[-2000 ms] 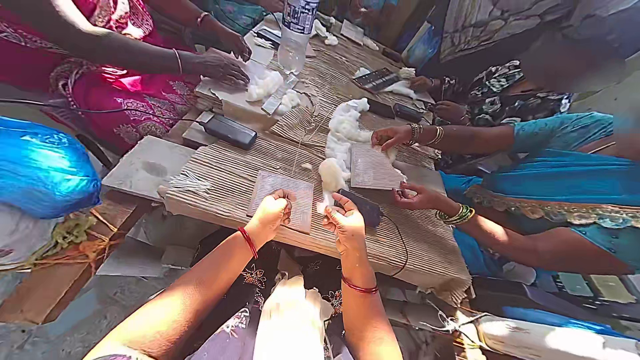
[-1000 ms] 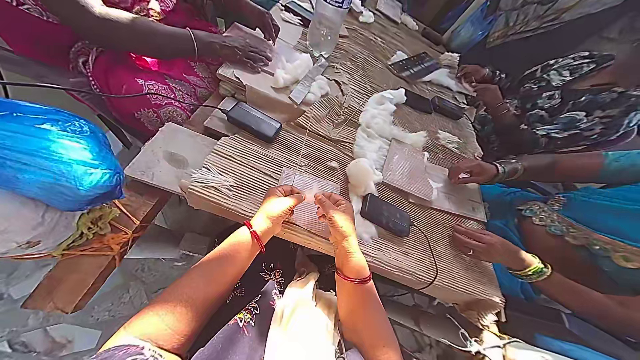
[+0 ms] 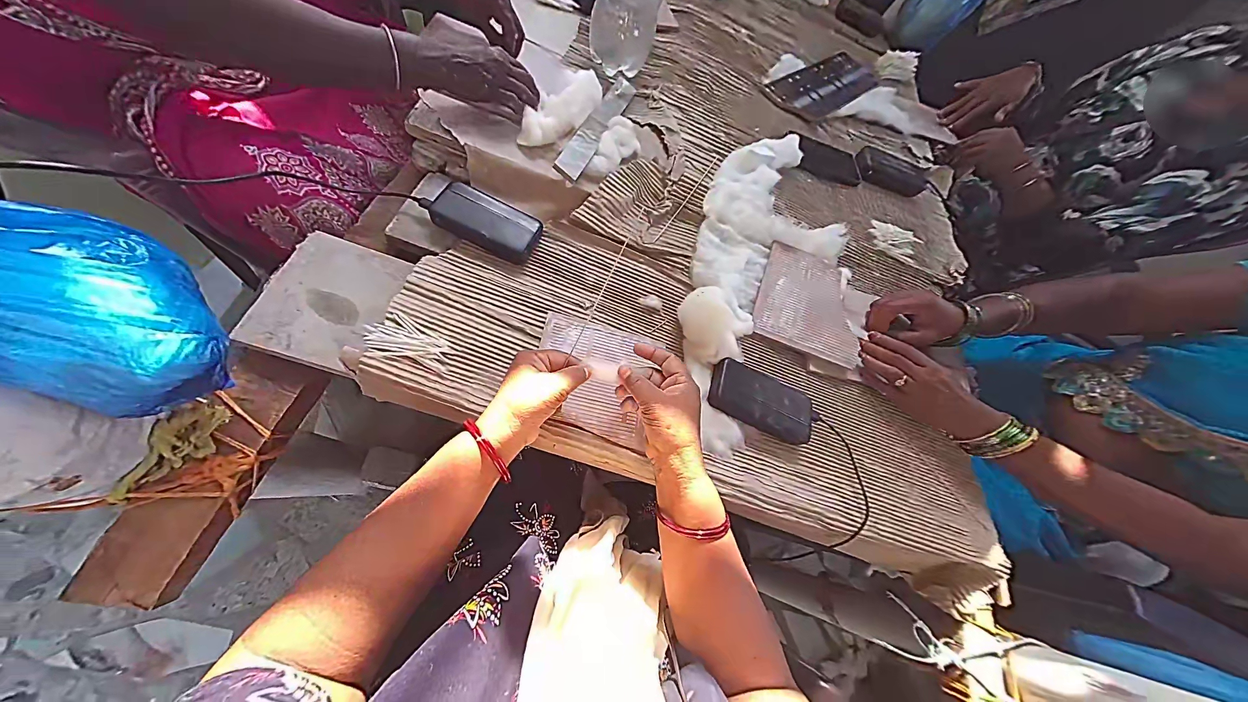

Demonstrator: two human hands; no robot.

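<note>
My left hand [image 3: 543, 383] has its thumb and fingertips pinched together at one end of a small pale wisp of cotton [image 3: 604, 371]. At the wisp's other end are the curled fingers of my right hand [image 3: 663, 395]; whether they grip it is unclear. Both hands are over a clear ridged plate [image 3: 597, 414] near the table edge. A long heap of white cotton [image 3: 733, 229] runs away from me, with a rounded cotton clump [image 3: 712, 324] at its near end. A bundle of thin white cotton wicks [image 3: 406, 341] lies left of my hands.
Corrugated cardboard [image 3: 468, 302] covers the table. A black box with a cable [image 3: 760, 400] lies right of my hands; another black box [image 3: 485, 222] sits back left. A blue plastic bag [image 3: 102, 312] is at far left. Co-workers' hands are at left and right, one pair at a ridged plate [image 3: 801, 304].
My hands have come closer together over the plate. Two seconds ago my right hand held a white cotton tuft beside it. The co-worker's hands at right have moved off the middle of their plate.
</note>
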